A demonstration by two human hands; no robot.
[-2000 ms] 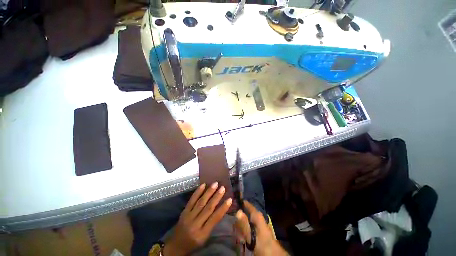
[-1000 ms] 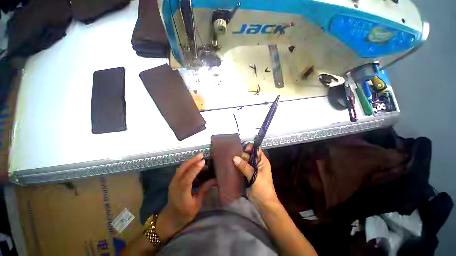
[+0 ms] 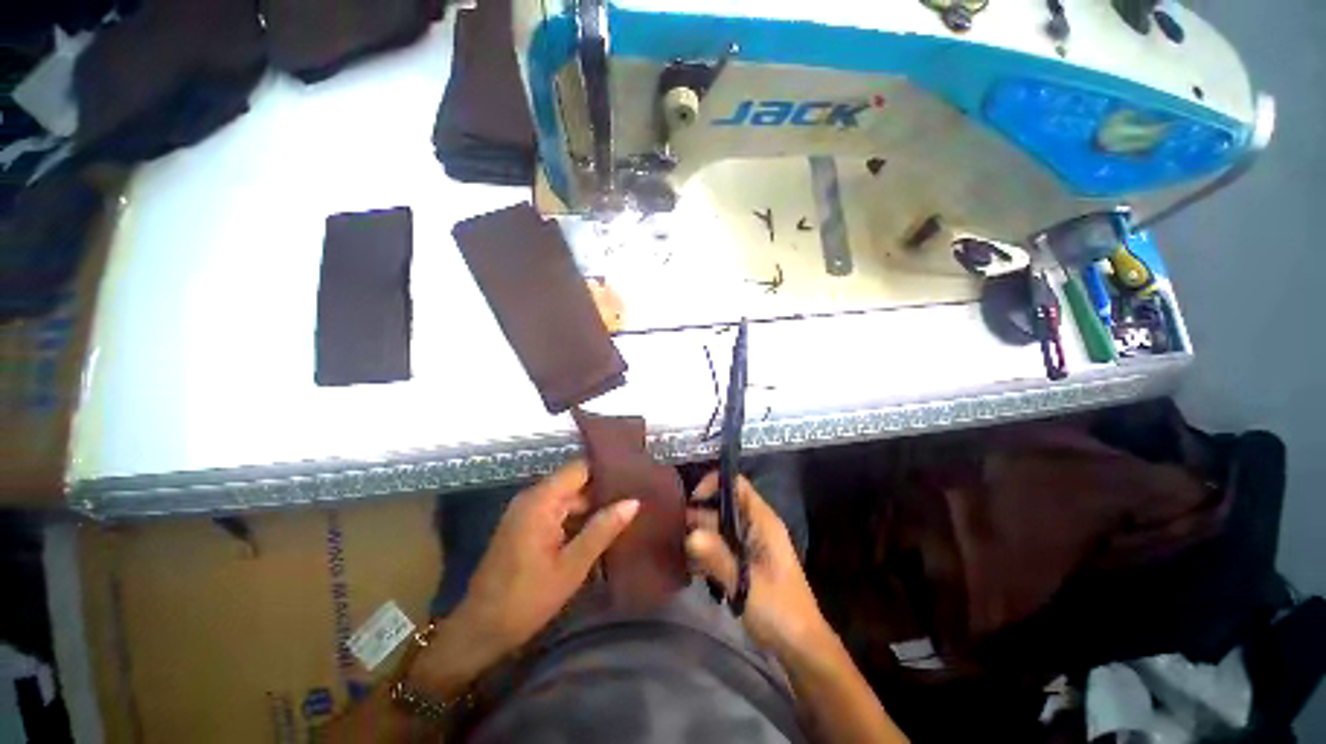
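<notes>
A small brown panel (image 3: 640, 509) hangs over the table's front edge, above the lap. My left hand (image 3: 545, 560) holds it, thumb on top, at its left side. My right hand (image 3: 753, 560) holds black fabric shears (image 3: 734, 422) by the loops, blades pointing away over the table edge, just right of the panel. A short stack of brown panels (image 3: 538, 302) lies slanted near the needle, its lower end close to the held panel. A darker brown panel (image 3: 365, 298) lies farther left.
The white and blue sewing machine (image 3: 873, 102) stands behind. A brown stack (image 3: 489, 102) is left of its head. A tool tray (image 3: 1127, 298) is at the table's right end. A cardboard box (image 3: 262, 625) is below left; brown cloth (image 3: 1047, 523) is heaped at right. Thread scraps lie near the shears.
The held panel has tilted, and my left hand now grips it instead of being spread beside it. The shears have swung more upright. The view has shifted slightly, moving the table scene rightward.
</notes>
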